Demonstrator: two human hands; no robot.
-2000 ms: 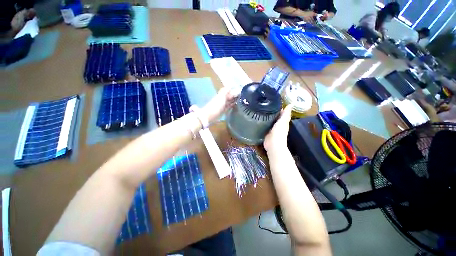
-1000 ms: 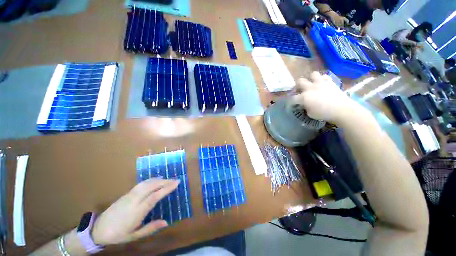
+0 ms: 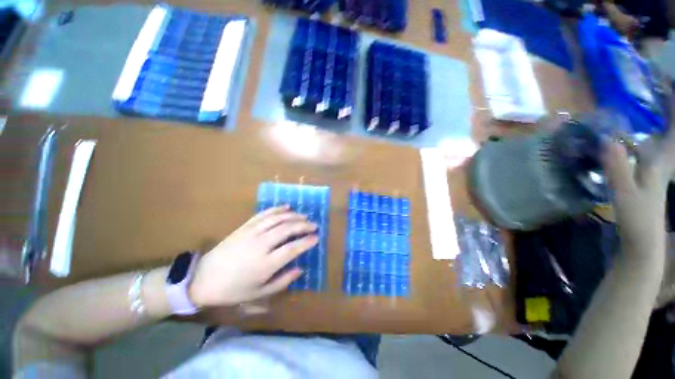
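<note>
Two blue cell strings lie side by side on the brown tabletop; the left one (image 3: 314,255) is partly under my left hand (image 3: 255,259), which rests palm down with fingers slightly apart. The right cell string (image 3: 378,244) lies uncovered, with thin wire ends at its edges. The grey canister (image 3: 511,181) is at the right, with its black top (image 3: 576,154) towards my right hand (image 3: 636,178). My right hand is blurred beside the black top; whether it grips it is unclear.
White strips lie at right (image 3: 440,203) and left (image 3: 73,207), beside long silver ribbon (image 3: 42,192). Short ribbon (image 3: 482,254) lies near the canister. Dark cell stacks (image 3: 320,68) and a white-edged panel stack (image 3: 178,66) are behind. A white tray (image 3: 508,75) is upper right.
Both hands were on the canister; my left hand has since come down onto the left cell string. My right hand has moved from over the canister's top to its right side. The view has shifted.
</note>
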